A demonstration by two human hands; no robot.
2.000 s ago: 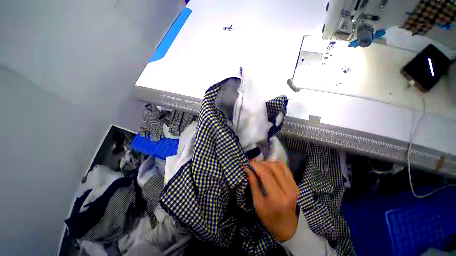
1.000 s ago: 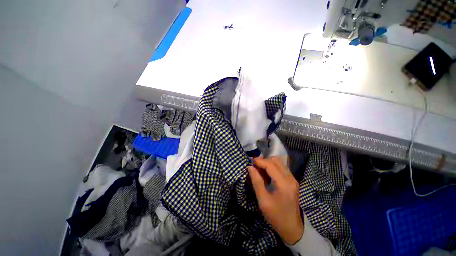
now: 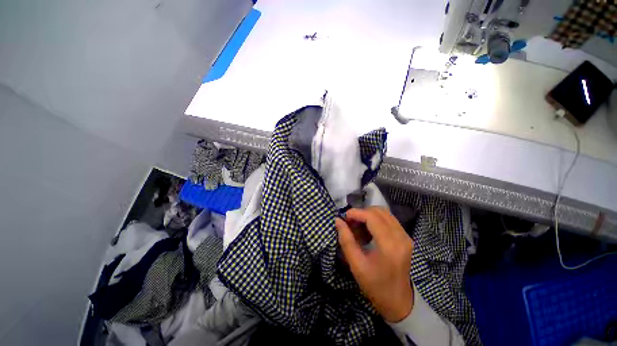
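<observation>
A garment of black-and-pale checked fabric [image 3: 291, 203] with light grey-white panels [image 3: 337, 152] and narrow navy trim hangs from the table's front edge down over the lap. My right hand [image 3: 380, 260] is at its middle, thumb and forefinger pinching the cloth at a dark-trimmed seam. Fingers' other side and the exact spot gripped are hidden. My left hand is not in view; the garment may cover it, but this cannot be told.
White machine table [image 3: 291, 74] with a ruler-marked front edge. The sewing machine head [image 3: 484, 30] is upper right, brown plaid cloth [image 3: 585, 23] beside it. A phone [image 3: 580, 92] with white cable lies right. Garment pieces [image 3: 152, 277] heap at left by a blue crate [image 3: 213, 197]; another blue crate [image 3: 565, 311] is lower right.
A thin dark stick seen in my right hand two seconds ago no longer shows. The thumb and forefinger now meet at the seam, and the hand has shifted slightly right.
</observation>
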